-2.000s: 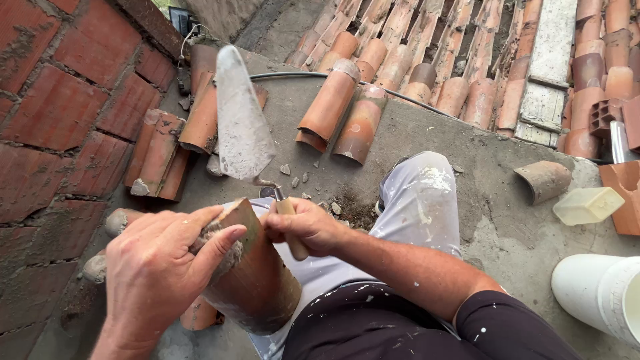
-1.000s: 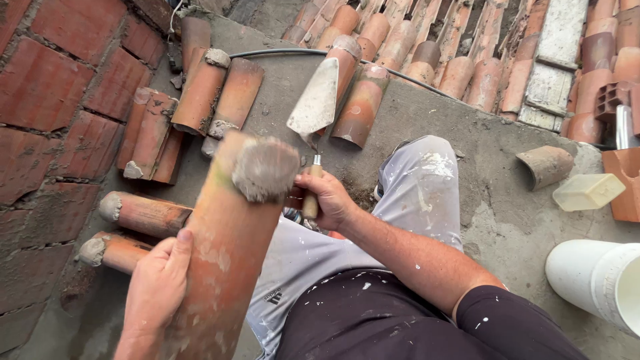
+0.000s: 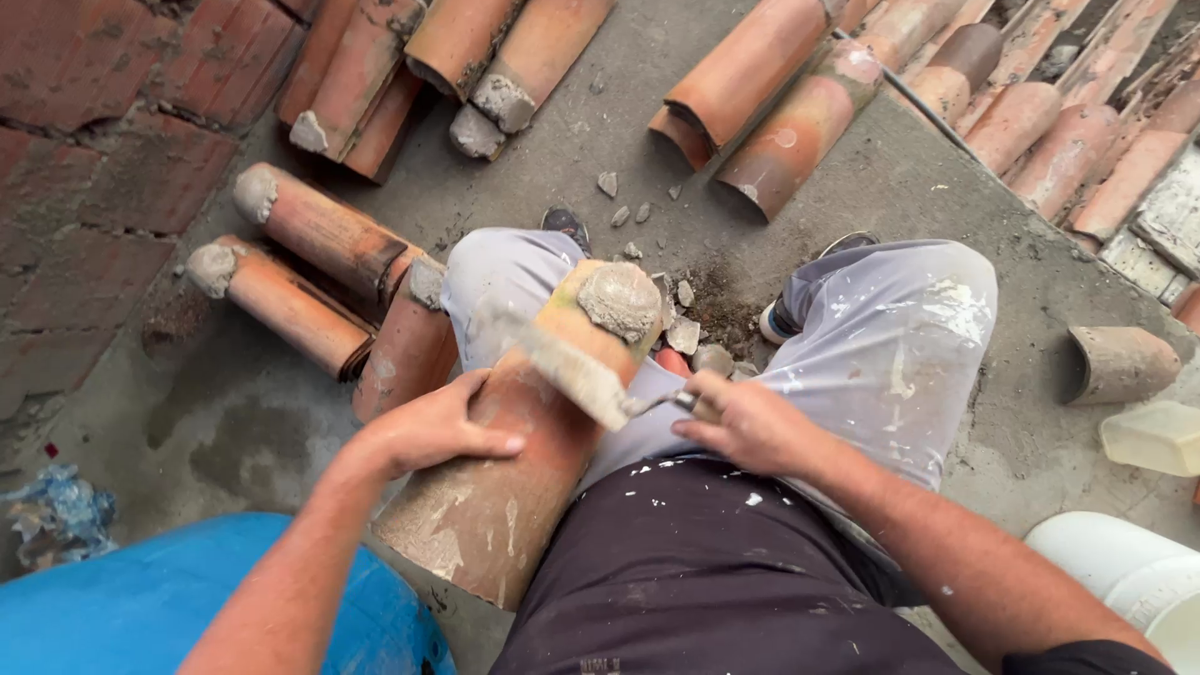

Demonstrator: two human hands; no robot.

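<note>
A curved clay roof tile lies tilted across my lap, its far end between my knees. A round lump of old mortar sticks to that far end. My left hand grips the tile's left side, thumb on top. In my right hand is the handle of a mason's trowel; the trowel's blade, blurred and crusted with mortar, is over the tile just below the lump. Whether the blade touches the tile I cannot tell. Broken mortar pieces lie on the ground between my feet.
Stacked roof tiles, several with mortar on their ends, lie ahead and left beside a brick wall. More tiles lie ahead. A blue plastic container is at lower left. A white bucket and a clear plastic container stand right.
The tile, held more upright a second ago, now rests lower across my lap. The trowel has moved from beyond the tile to over it. The view has tilted down.
</note>
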